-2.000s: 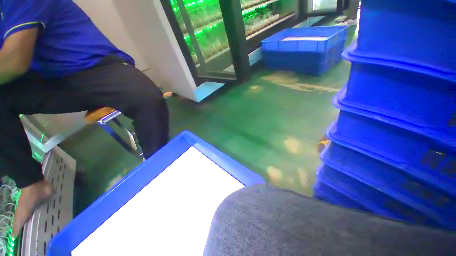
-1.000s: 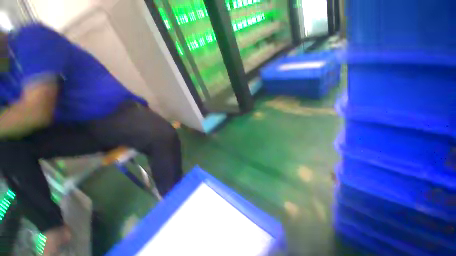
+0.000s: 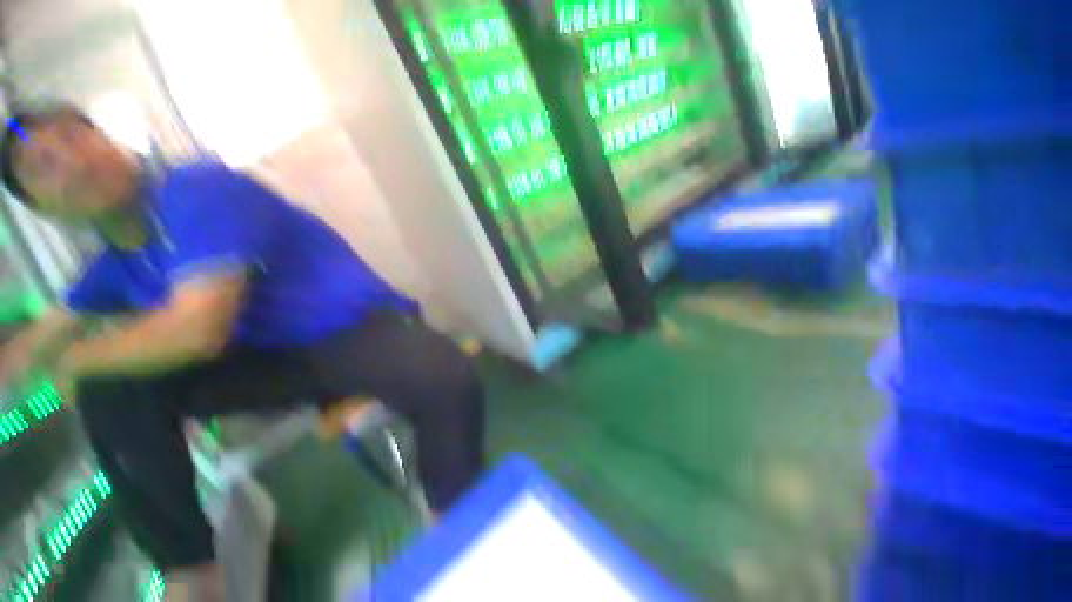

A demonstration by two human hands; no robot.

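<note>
A blue tote [image 3: 410,568] with a flat bright white liner [image 3: 531,562] lies nearest in front of me. It is cut off by the bottom edge of the picture, so only its far corner shows. Neither my left hand nor my right hand is in view. The picture is blurred, and no small unit can be made out in the tote.
A person in a blue shirt [image 3: 282,261] sits on a stool [image 3: 344,416] at left, arms towards green-lit shelves [image 3: 73,517]. A glass-door cabinet [image 3: 629,253] stands beyond. Another blue tote [image 3: 764,253] lies on the green floor [image 3: 705,406]. Stacked totes [image 3: 982,353] rise at right.
The view has tilted up and swung left, so things sit lower and further right. Less of the near tote shows, my leg has left the picture, and the person's head now shows.
</note>
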